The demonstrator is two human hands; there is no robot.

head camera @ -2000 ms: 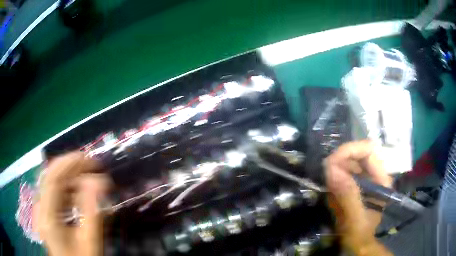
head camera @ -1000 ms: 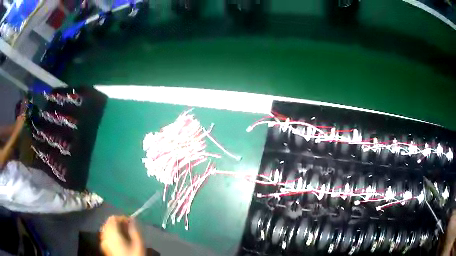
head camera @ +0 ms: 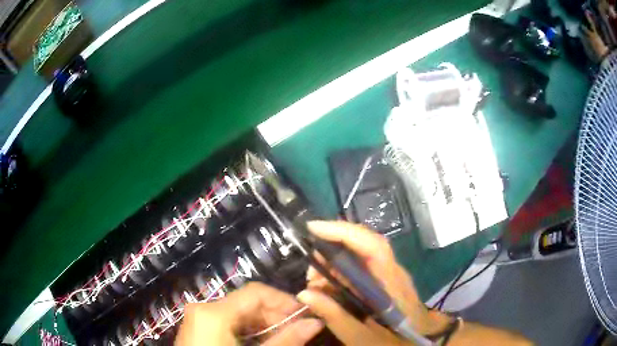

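Observation:
My right hand (head camera: 379, 270) holds the soldering iron (head camera: 348, 270) with its metal barrel and thin silver tube pointing up and left. The tip is over the upper right end of the black component tray (head camera: 203, 246); contact cannot be told. My left hand (head camera: 233, 314), cut off by the bottom edge, pinches a thin white lead wire (head camera: 281, 322) close beside the right hand. Round black-and-silver components (head camera: 181, 228) stand in rows in the tray, with red and white leads lying along them. My hands hide the tray's lower right part.
The white solder feeder (head camera: 450, 176), with a reel on top, stands right of the tray. A flat black square tray (head camera: 379, 199) lies between them. A white caged fan (head camera: 599, 196) is at the right edge. Black cables, a green belt and another person's hand at top right also show.
The view has swung right from the wire heap to the feeder and fan. My left hand has come from the heap's side to beside my right hand. The iron is now over the tray's upper right end.

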